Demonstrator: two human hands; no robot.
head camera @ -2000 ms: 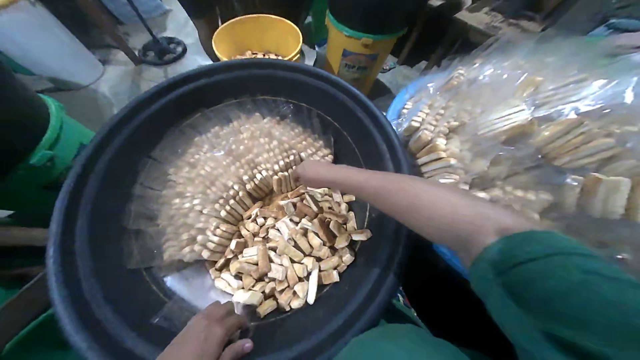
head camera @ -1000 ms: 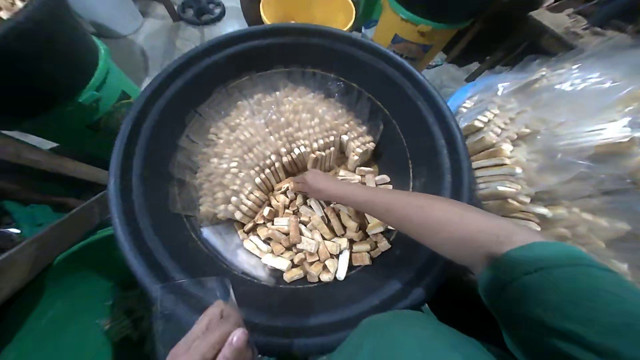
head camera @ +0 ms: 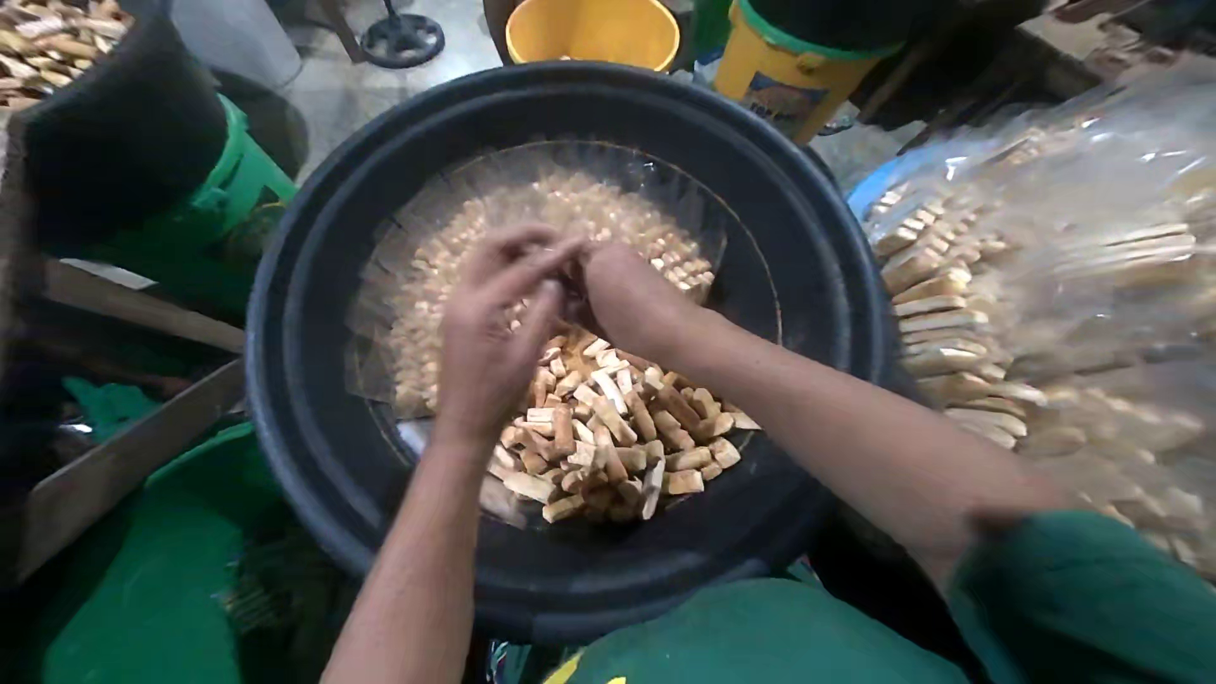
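Observation:
Both of my hands meet over the middle of a large black round tub (head camera: 332,475). My left hand (head camera: 503,313) has its fingers bent and partly spread, touching or nearly touching my right hand (head camera: 617,294); blur and overlap hide whatever is between them. Behind and below the hands, clear plastic packets of short bread-like sticks (head camera: 418,275) fan out in a curved, overlapping array. Loose toasted-looking pieces (head camera: 617,427) lie heaped at the near side of the tub, below my wrists. Part of a clear plastic bag (head camera: 499,499) shows at the heap's left edge.
More filled clear packets (head camera: 950,323) are piled at the right over a blue rim. Yellow buckets (head camera: 594,33) stand beyond the tub. At the left are green containers (head camera: 237,180), wooden boards (head camera: 133,465) and a dark container with loose pieces (head camera: 57,47).
My left hand has moved from the tub's near rim, where it held a clear bag, up to my right hand. My right hand has lifted from beside the loose pieces.

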